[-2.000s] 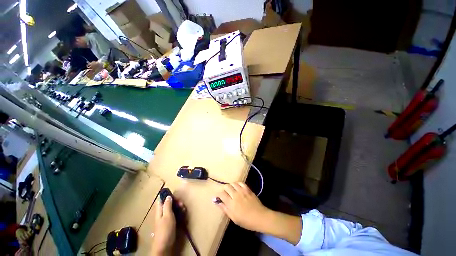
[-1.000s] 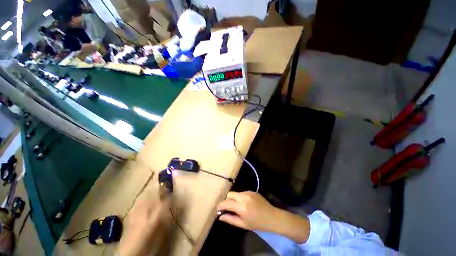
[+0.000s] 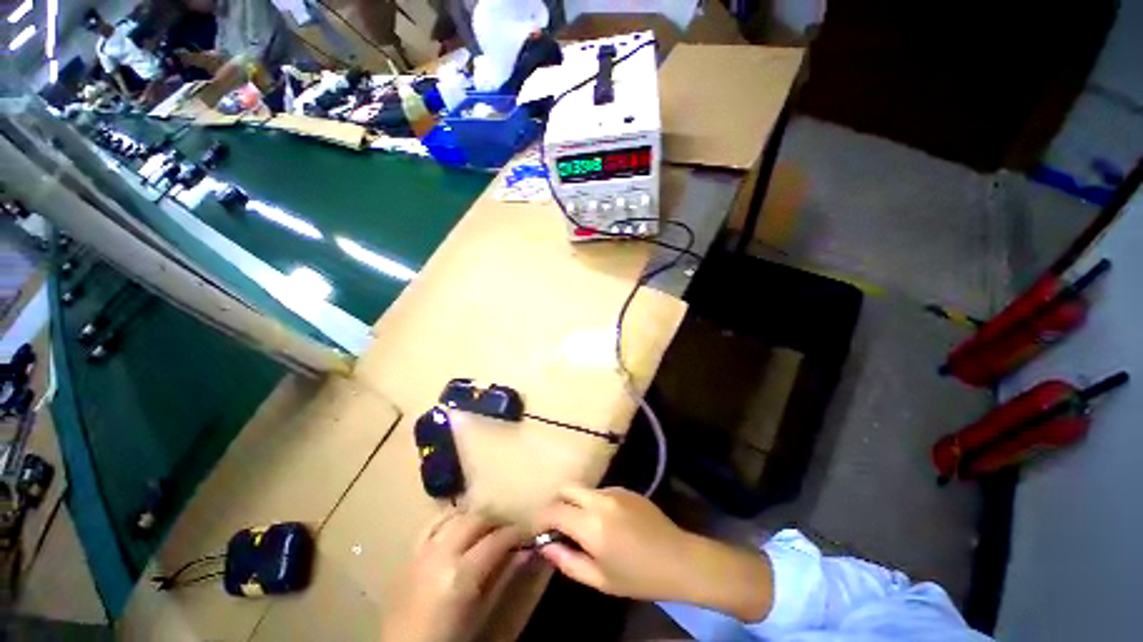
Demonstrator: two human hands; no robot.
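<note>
Two black corded units lie close together on the cardboard sheet (image 3: 552,345). The upper unit (image 3: 483,400) lies crosswise, its cable running right to the table edge. The other unit (image 3: 439,454) stands lengthwise just below, its lower end toward my left hand (image 3: 454,579). My right hand (image 3: 617,542) pinches a small connector (image 3: 548,539) near the table edge. My left hand's fingertips meet it there; what they hold is hidden. A third black unit (image 3: 270,559) with yellow marks lies at the lower left, its cable pointing left.
The white bench power supply (image 3: 605,144) stands at the back, its lead looping over the right table edge. A blue bin (image 3: 483,131) is behind it to the left. The green conveyor (image 3: 364,188) runs along the left. Red fire extinguishers (image 3: 1018,433) stand at the right.
My left hand has let go of the lower unit, now lying beside the upper one, and moved right to meet my right hand. The green digits on the supply have changed.
</note>
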